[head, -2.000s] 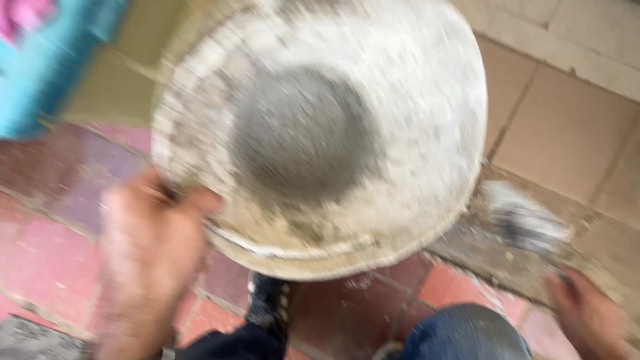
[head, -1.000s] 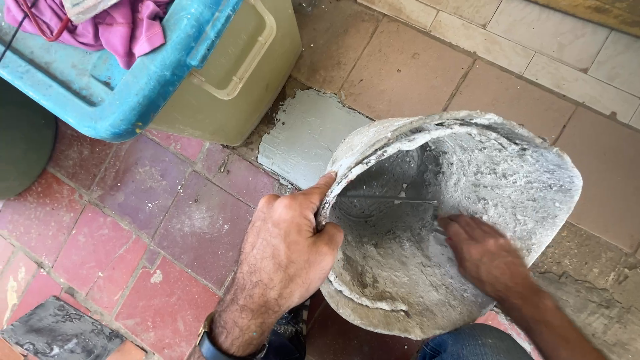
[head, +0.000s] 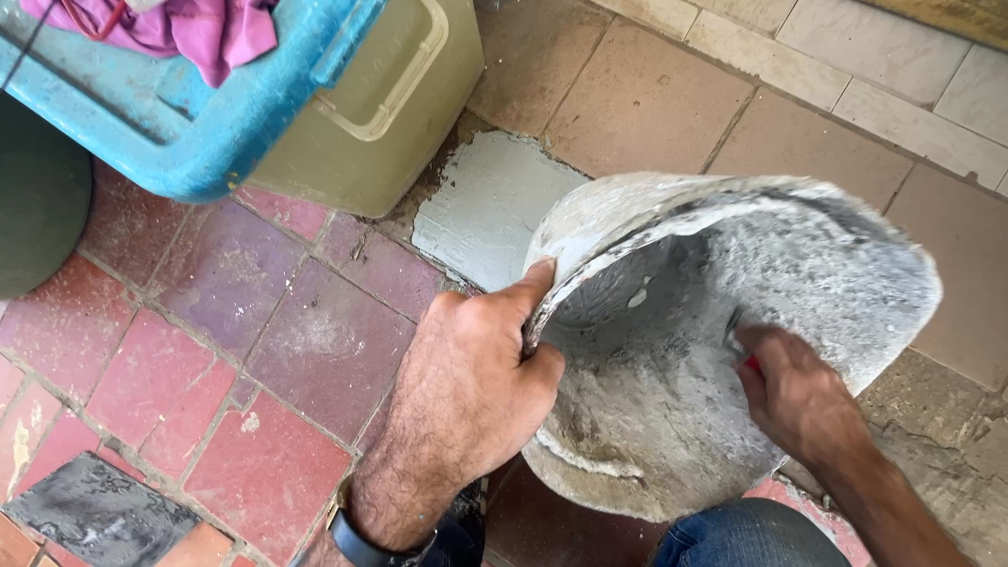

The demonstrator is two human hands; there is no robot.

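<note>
My left hand [head: 488, 370], with a watch on the wrist, pinches the near-left rim of a cement-crusted mixing bowl [head: 835, 260]. The bowl is tilted, its hollow towards me, and grey paste coats its inside. Inside the bowl at the right, my right hand [head: 795, 386] grips a small tool [head: 734, 327] with a metal part and a bit of red; the fingers hide most of it. A pale lump lies deep in the hollow. Left of the bowl, a patch of smooth grey cement [head: 496, 205] covers part of the floor.
A storage bin [head: 378, 94] with a blue lid [head: 197, 157] stands at the upper left, pink cloth [head: 213, 31] on top. A dark green container [head: 39, 197] is at the left edge. A grey-smeared tile [head: 98, 512] lies lower left. My jeans-clad knee [head: 748, 535] is below the bowl.
The bowl, earlier seen with its rounded underside up, now shows its inside. My right hand, earlier out to the right with a blurred grey-white thing near it, is now inside the bowl.
</note>
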